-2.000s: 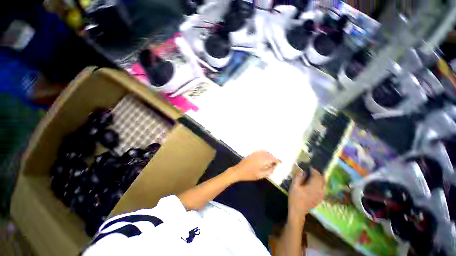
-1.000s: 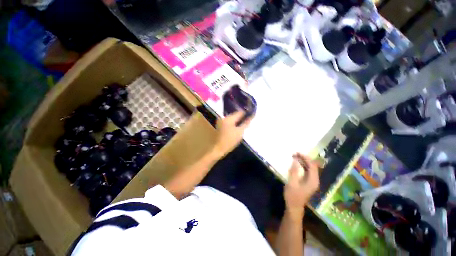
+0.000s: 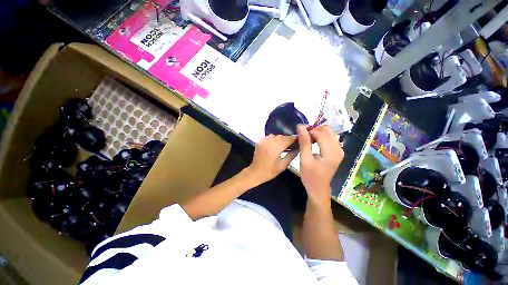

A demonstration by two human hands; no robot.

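Observation:
A glossy black ball shell (image 3: 285,118) is over the white sheet (image 3: 267,69) at the bench's near edge. My left hand (image 3: 271,156) is at its near side, fingers closed against it. My right hand (image 3: 321,153) pinches the thin red and black lead wires (image 3: 320,115) beside the shell, its fingertips meeting those of my left hand. The wires' free ends point away over the sheet. The fingers hide the spot where the wires meet the shell.
An open carton (image 3: 172,167) of black balls stands at left, with a divider tray (image 3: 131,116) inside. Pink printed sheets (image 3: 161,50) lie beyond. White housings (image 3: 415,183) with black balls stand at right and back. A pale metal post (image 3: 429,47) crosses the right side. A cartoon mat (image 3: 384,161) lies at right.
The black shell has moved right from beside the pink sheets to the white sheet. My right hand has closed on its wires, and both hands have come together. The view has shifted.

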